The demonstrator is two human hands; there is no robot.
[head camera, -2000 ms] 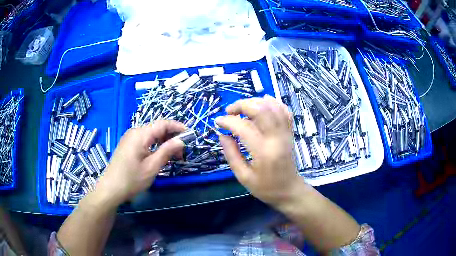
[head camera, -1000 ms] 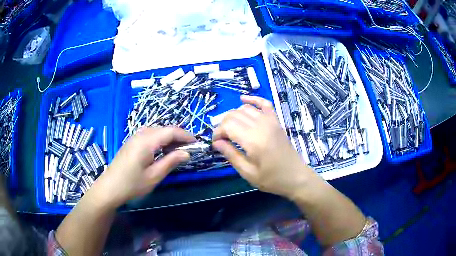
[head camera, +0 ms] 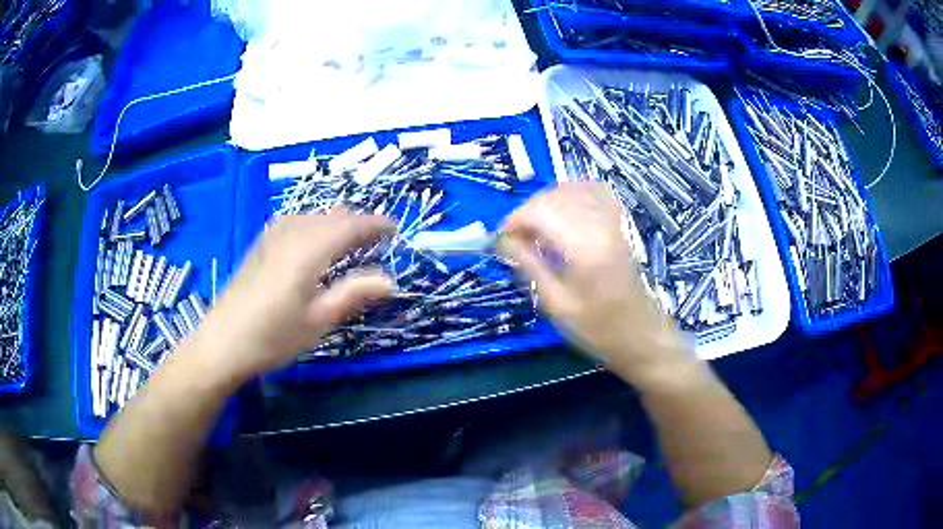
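Observation:
The blue centre tray [head camera: 271, 364] holds a heap of thin rods with dark ends [head camera: 414, 315]. My right hand [head camera: 579, 258] is over the tray's right side, blurred, with its fingertips closed at the right end of a white sleeve [head camera: 450, 240]. A thin rod seems to run along the sleeve's lower edge. My left hand [head camera: 310, 279] is over the tray's left side, blurred, thumb and fingers apart, left of the sleeve; I see nothing held in it. More white sleeves [head camera: 374, 165] lie along the far edge.
Short metal tubes [head camera: 134, 310] lie in the left blue tray [head camera: 86, 341]. The white tray [head camera: 776, 320] and the right blue tray [head camera: 884, 310] hold rod-and-tube parts. A white sheet [head camera: 383, 72] lies behind the centre tray. A white cord [head camera: 129, 109] curves at the back left.
The hands, close together around a silver part one second ago, are now apart. My left fingers have opened. My right hand has moved right and up, and the white sleeve shows between the hands.

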